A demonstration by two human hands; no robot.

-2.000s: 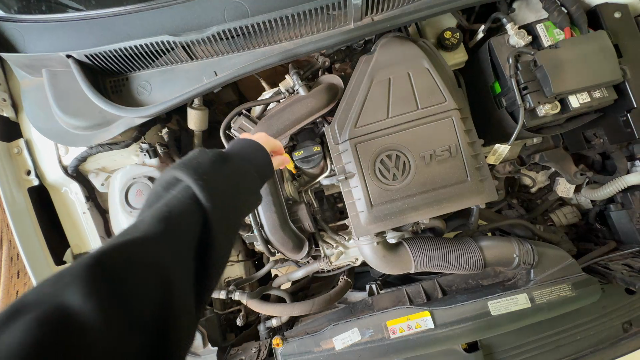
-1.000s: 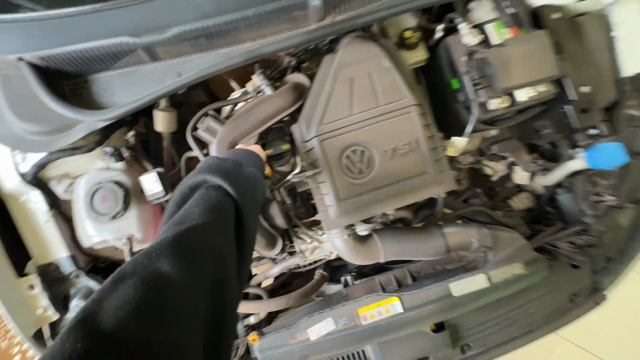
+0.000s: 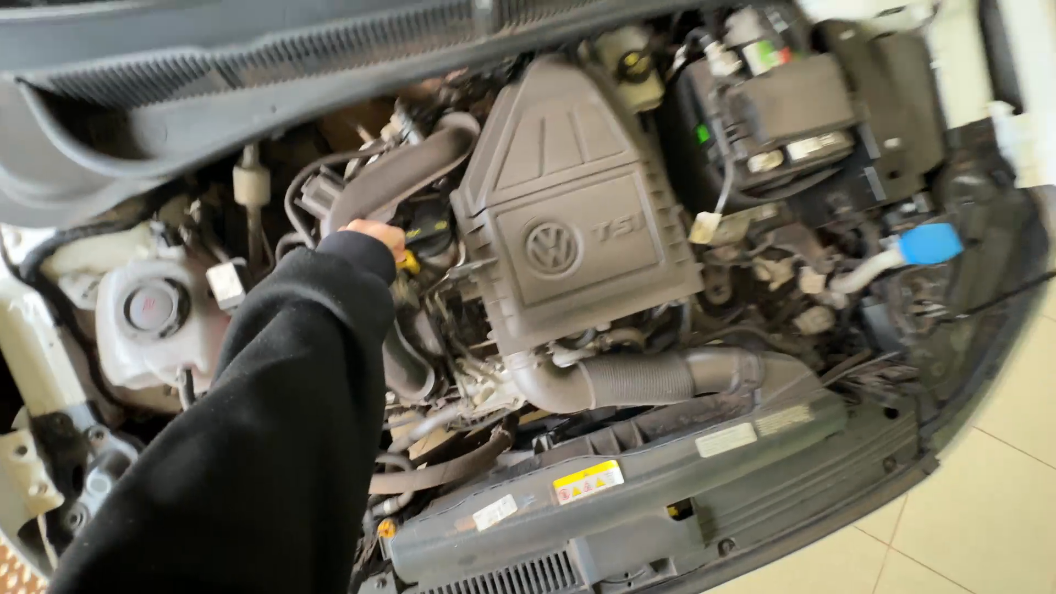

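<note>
My left hand, in a black sleeve, reaches from the lower left into the engine bay. Its fingers are at a yellow handle, which looks like the oil dipstick's, just beside the black oil filler cap. The sleeve and the back of the hand hide most of the fingers, so the grip is unclear. To the hand's right is the grey plastic engine cover with VW and TSI marks. A dark curved duct runs just above the hand. My right hand is out of view.
Left of the sleeve stands a white coolant expansion tank. The car battery and a blue reservoir cap lie at the right. A ribbed intake hose and the front panel cross the lower part.
The view has shifted and turned, bringing the blue cap and the tiled floor into sight since the oldest frame. My left hand stays beside the oil filler cap and yellow handle.
</note>
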